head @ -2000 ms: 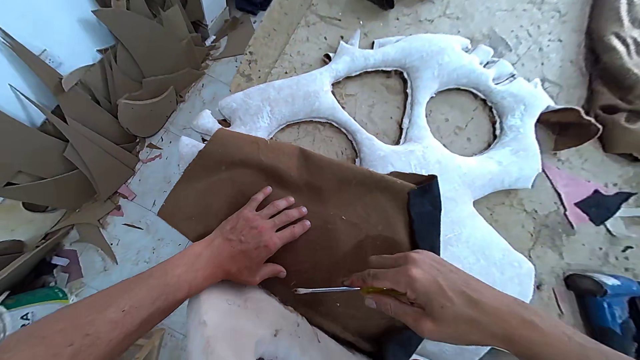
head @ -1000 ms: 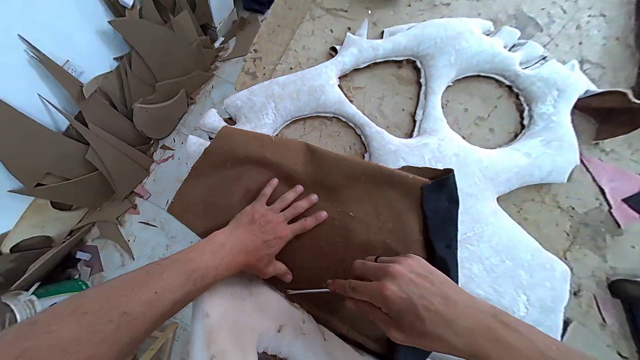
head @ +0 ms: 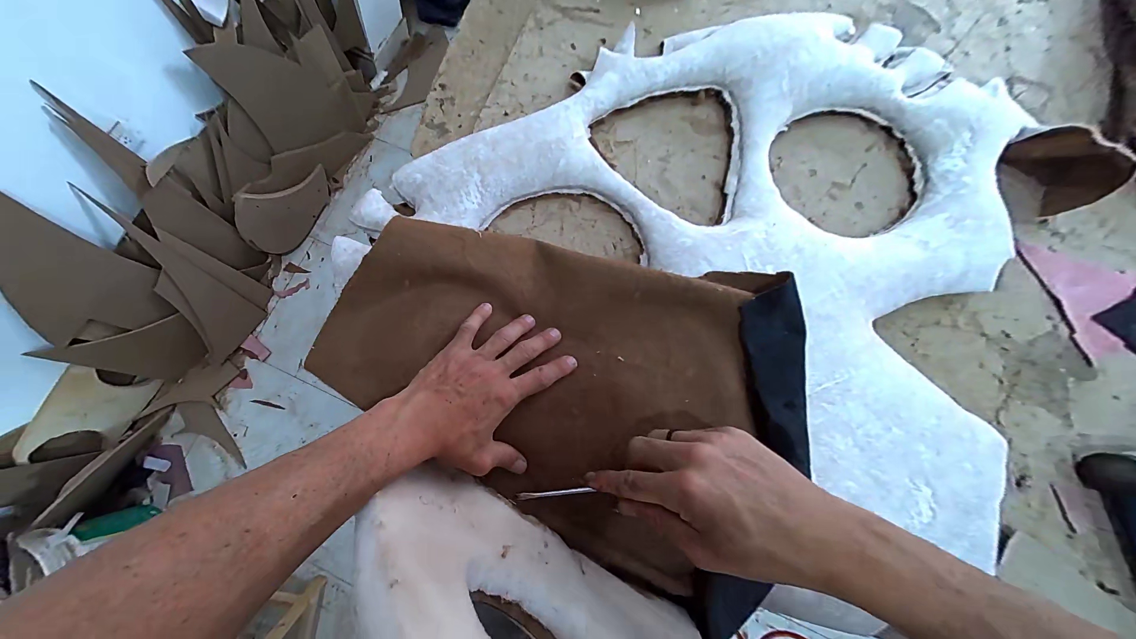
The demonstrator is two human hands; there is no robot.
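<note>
My left hand [head: 497, 395] lies flat with spread fingers on a brown sheet that looks like leather or suede [head: 621, 355]. Lower right of it, my right hand [head: 710, 497] grips a thin metal-bladed tool [head: 555, 493], its handle mostly hidden by the fingers. The blade lies on the brown sheet near its lower edge. A black strip [head: 781, 373] runs down the sheet's right side. Beneath and behind is a large white, fuzzy-surfaced piece with round cut-outs [head: 896, 426]. Below my left hand is a pale, smooth shaped piece with an opening [head: 417, 541].
Many curved brown sheet pieces [head: 284, 98] stand piled against the wall at the left. Pink scrap [head: 1083, 293] lies at the right, near a dark object [head: 1109, 479] at the edge. Small scraps are scattered on the tiled floor [head: 284, 399].
The blue and black object seen at the lower right two seconds ago is mostly out of view. Both hands remain at the brown sheet; the view has shifted somewhat.
</note>
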